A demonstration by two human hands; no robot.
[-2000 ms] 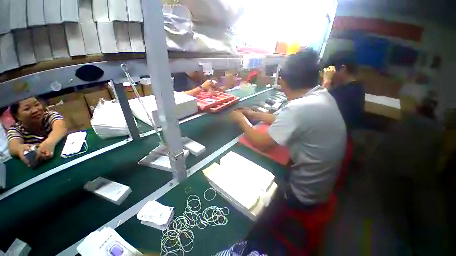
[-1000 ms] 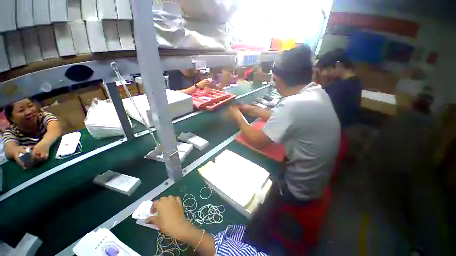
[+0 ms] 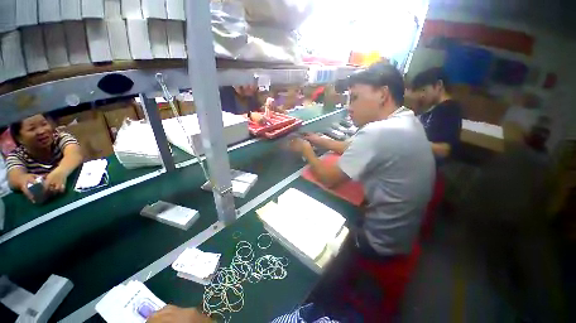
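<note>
My right hand [image 3: 180, 315] is cut off by the bottom edge, its fingertips at the flat white cartons [image 3: 129, 304] with a purple print; whether it grips one is hidden. A striped sleeve shows to its right. My left hand is out of view. A small pile of leaflets [image 3: 196, 264] lies above and right of the cartons. Tangled rubber bands [image 3: 230, 287] lie right of the leaflets. A blank stack [image 3: 302, 226] in two columns lies farther right.
A grey post [image 3: 211, 126] stands at the bench's white strip. Beyond it, cartons [image 3: 170, 214] lie on the green belt, some at lower left [image 3: 47, 299]. A person in grey [image 3: 395, 176] sits at right by a red mat [image 3: 331, 175]. Another person [image 3: 41, 151] sits opposite.
My right hand has left the leaflet pile and moved down and left to the flat cartons. Belt cartons have shifted rightward. The neighbour in grey has turned their head.
</note>
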